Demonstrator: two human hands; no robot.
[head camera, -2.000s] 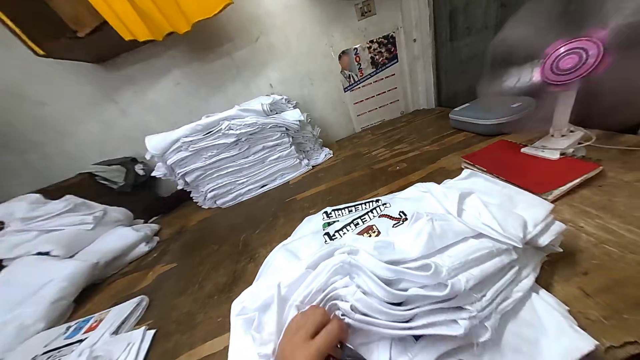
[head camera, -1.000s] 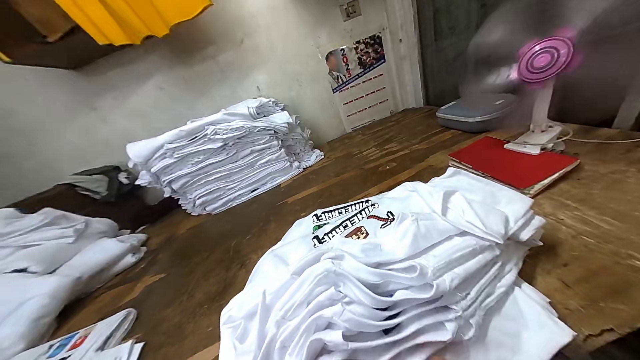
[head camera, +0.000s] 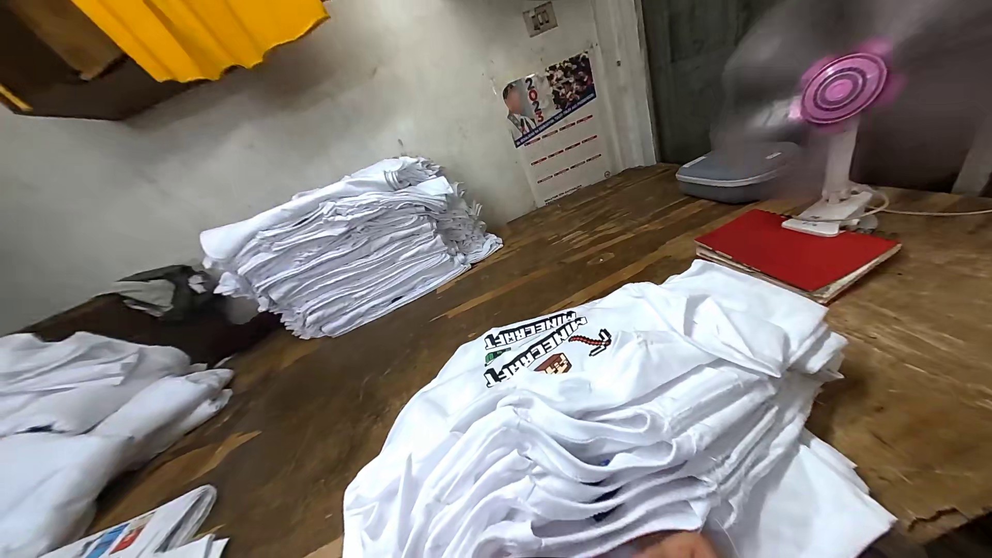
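Note:
A layered stack of white printed T-shirts (head camera: 604, 411) lies on the wooden table in front of me, its near edges wavy and bunched. Its top shirt bears a coloured game logo and a pickaxe picture. At the bottom edge of the view, a small part of a hand, seemingly my right hand (head camera: 678, 545), touches or sits just below the stack's near edge. Its fingers are mostly cut off, so its grip is hidden. My left hand is out of view.
A tall pile of folded white cloth (head camera: 349, 248) stands by the wall. Loose white garments (head camera: 93, 418) and printed folded cloth or paper (head camera: 139, 535) lie left. A red notebook (head camera: 798, 252) under a running fan (head camera: 841, 155) and a grey case (head camera: 736, 170) are at right.
The hand seen at the near left of the shirt stack two seconds ago has left that spot. Part of a hand now shows farther right at the bottom edge.

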